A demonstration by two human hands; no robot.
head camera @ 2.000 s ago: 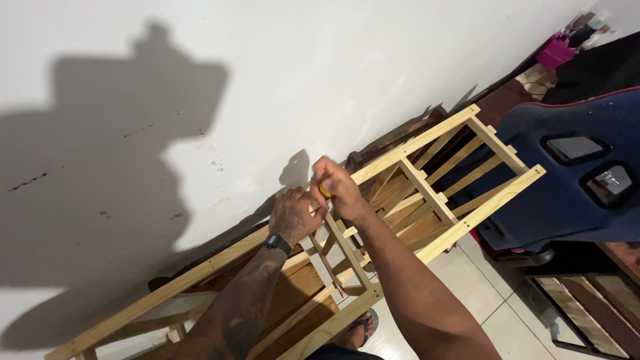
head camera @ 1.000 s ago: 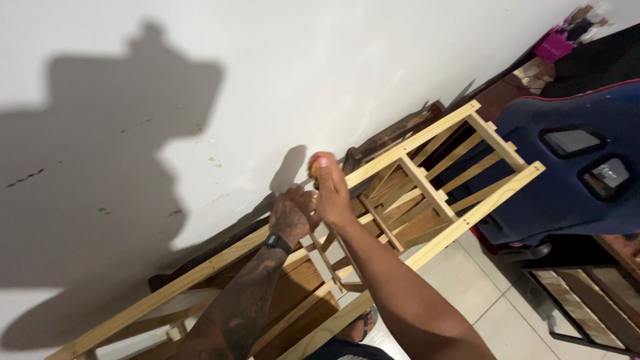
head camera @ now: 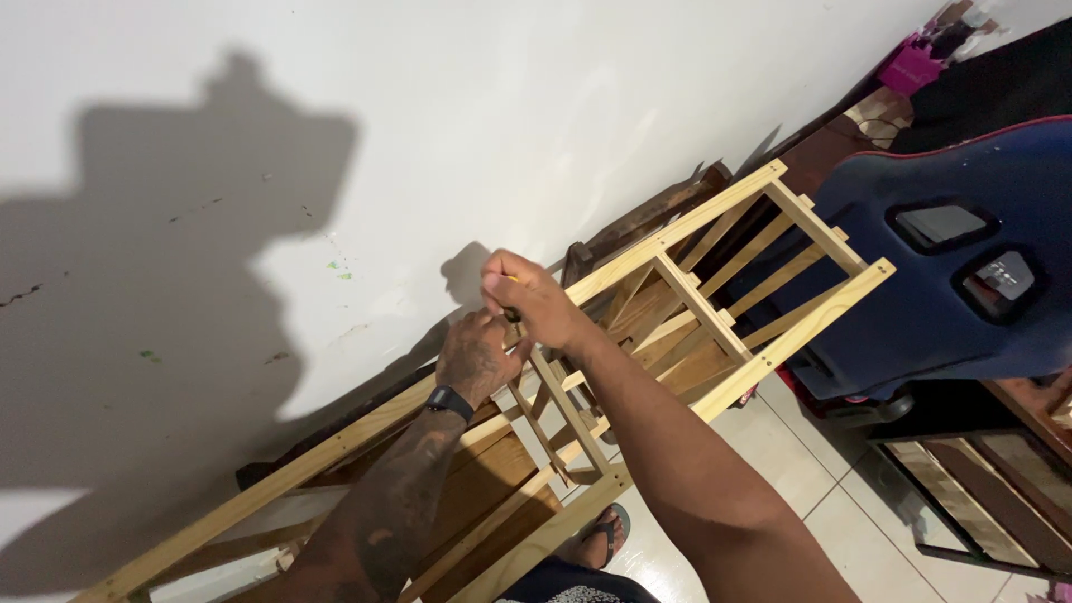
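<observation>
A long frame of pale wood [head camera: 737, 383] with crosspieces and slats lies slantwise across the view. My right hand [head camera: 532, 297] is closed around the yellow and black handle of a hand tool [head camera: 512, 314], apparently a screwdriver, above the frame's wall-side rail. Just beside it, my left hand [head camera: 479, 356], with a dark watch on the wrist, rests on that same rail, fingers by the tool's lower end. The tool's tip is hidden by my fingers, and whether the left hand grips anything cannot be told.
A white wall [head camera: 469, 109] runs along the frame's far side. Right of the frame stands a blue chair back [head camera: 921, 318] with red edging. Below it is a dark-edged rack [head camera: 963, 511] on the tiled floor. My sandalled foot [head camera: 607, 536] shows under the frame.
My right hand has shifted and turned about the tool handle at the same place on the rail. My left hand stays by the rail.
</observation>
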